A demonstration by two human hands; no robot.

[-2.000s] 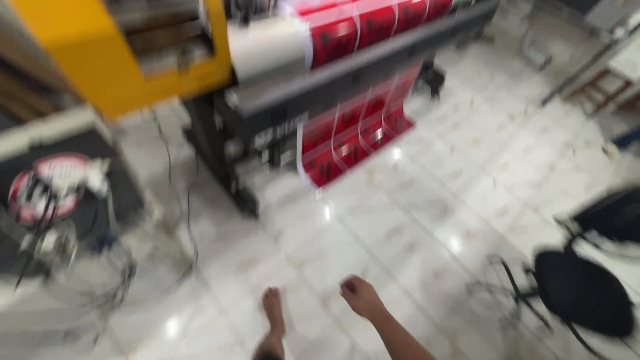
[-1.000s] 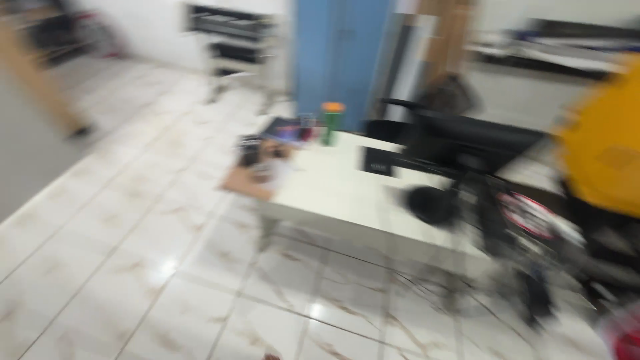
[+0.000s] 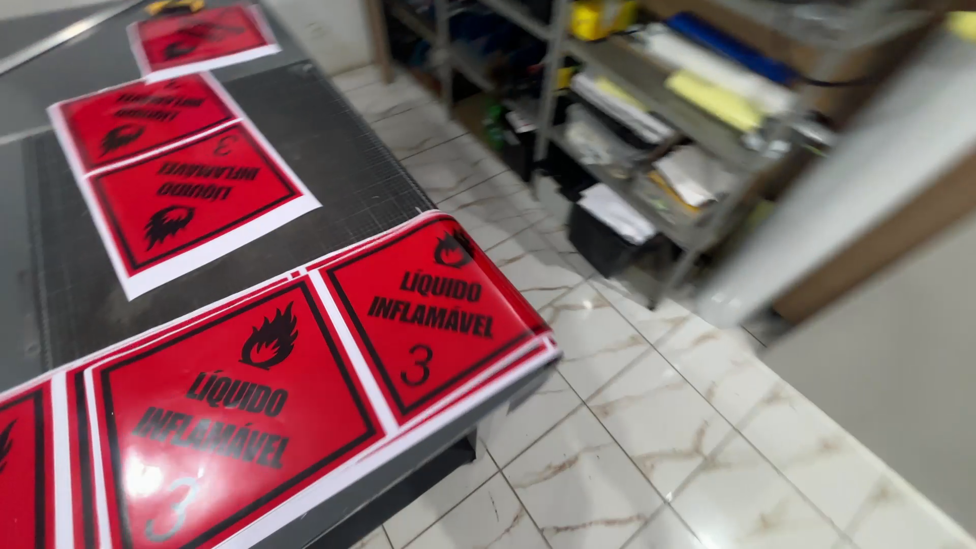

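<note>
Neither of my hands shows in the head view. A long strip of red printed sign sheets (image 3: 244,396) lies along the near edge of a dark worktable (image 3: 328,152), its right end curving down over the table's corner. Each sign bears a black flame, lettering and a diamond-like border. Behind the strip lies a separate sheet with two red signs (image 3: 191,198), white along its edges. Farther back another red sheet (image 3: 202,38) rests on the table, with a yellow object (image 3: 175,7) at its far edge.
Metal shelving (image 3: 557,84) with papers stands beyond the table. A black bin (image 3: 610,236) holding white paper is at its foot. A pale partition (image 3: 877,366) rises at the right. A metal straightedge (image 3: 69,34) lies at the far left. Marble-patterned tiles (image 3: 610,427) cover the floor.
The view has swung from the large printer, past a white desk, to the worktable with red sheets. The bare hand seen two seconds ago is out of view now.
</note>
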